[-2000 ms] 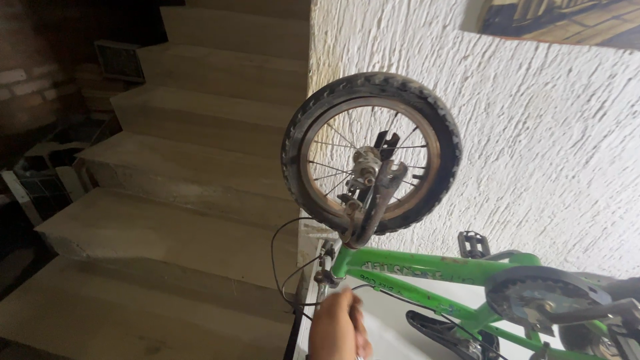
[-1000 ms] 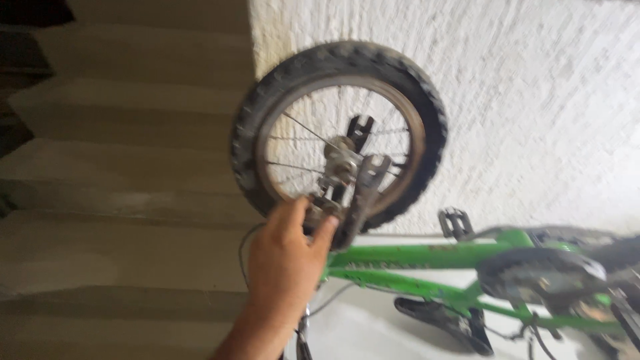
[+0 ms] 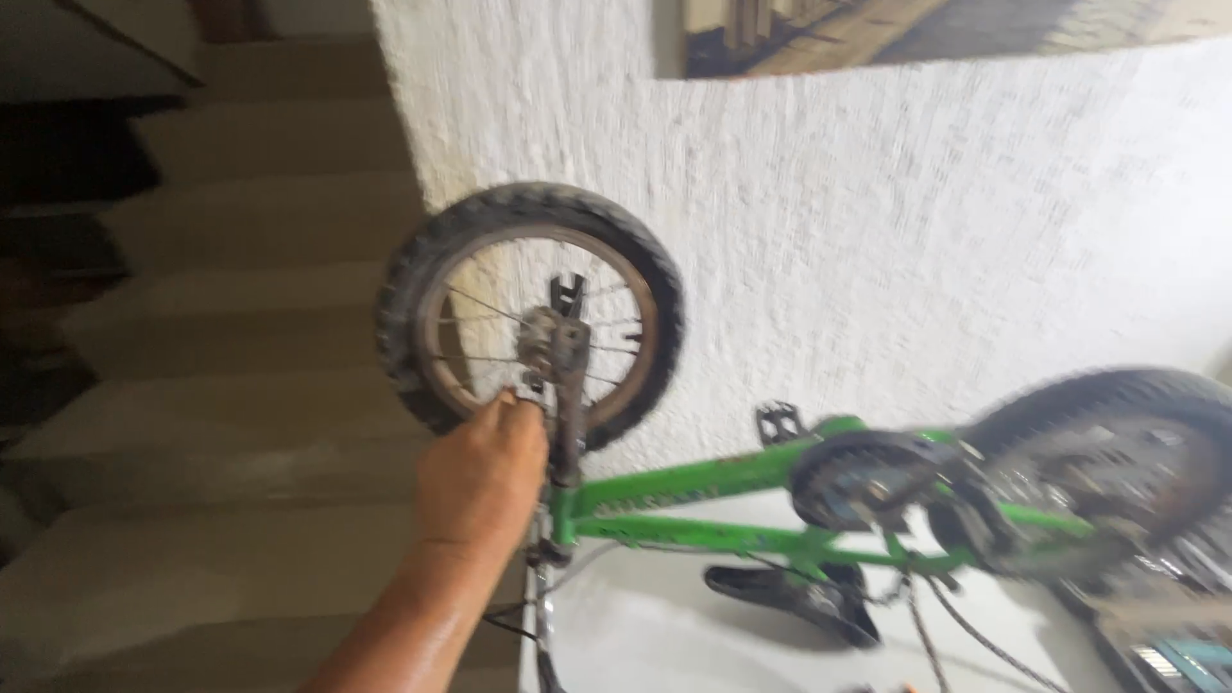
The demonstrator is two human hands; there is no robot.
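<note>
A small green bicycle (image 3: 693, 481) stands upside down, its black saddle (image 3: 789, 592) low and its front wheel (image 3: 664, 337) raised at the left. My left hand (image 3: 481, 472) reaches from the lower left, fingers curled at the front brake (image 3: 534, 382) beside the fork (image 3: 570, 423); the fingertips are blurred and partly hidden. The wheel hub (image 3: 539, 337) lies close to the fork ends, with a slotted black end (image 3: 568, 294) showing behind the spokes. Whether the axle sits in the slots, I cannot tell. My right hand is out of view.
Concrete stairs (image 3: 250, 462) rise on the left. Behind the bicycle is a rough white wall (image 3: 818, 221) with a picture (image 3: 924, 34) on it. The chainring (image 3: 866, 481), a pedal (image 3: 778, 422) and the rear wheel (image 3: 1155, 423) extend right. Cables hang below the frame.
My left hand has come up from below the head of the frame to the front brake. The view has shifted and now takes in the rear wheel.
</note>
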